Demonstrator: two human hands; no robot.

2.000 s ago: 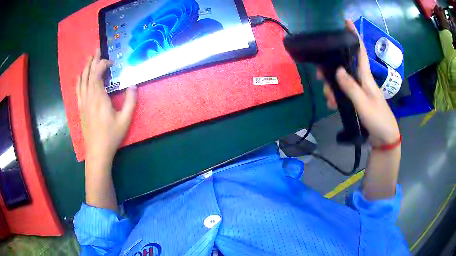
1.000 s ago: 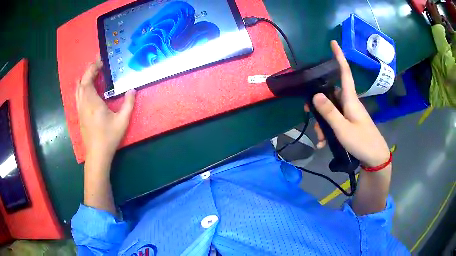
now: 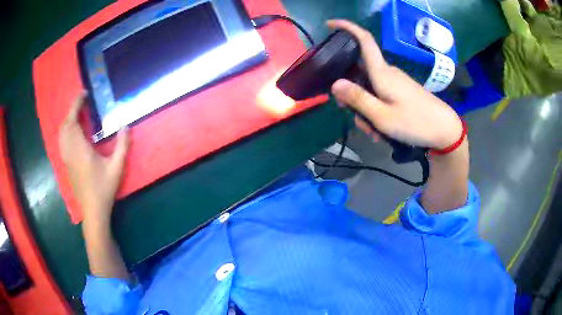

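Note:
The tablet (image 3: 166, 58) lies on a red foam tray (image 3: 185, 147), with a dark window open on its lit screen and a white lamp glare along its lower part. A black cable (image 3: 277, 18) leaves its right edge. My left hand (image 3: 95, 154) rests at the tablet's lower left corner, fingers and thumb apart, holding nothing clear of the tray. My right hand (image 3: 400, 104) holds the black barcode scanner (image 3: 323, 64) over the foam's right front edge. The scanner casts a bright light on the foam; no label can be made out there.
A blue bin (image 3: 400, 31) with a white label roll (image 3: 434, 34) stands at the back right. Part of another red tray (image 3: 31, 258) with a dark tablet (image 3: 11, 264) is at the left. Yellow-green fabric (image 3: 536, 55) shows at the upper right. The scanner's cord hangs below the bench edge.
The scanner has moved left over the foam's front edge, and its light is now on. A dark window has appeared on the tablet screen. The whole view has shifted; my left hand stays at the tablet corner.

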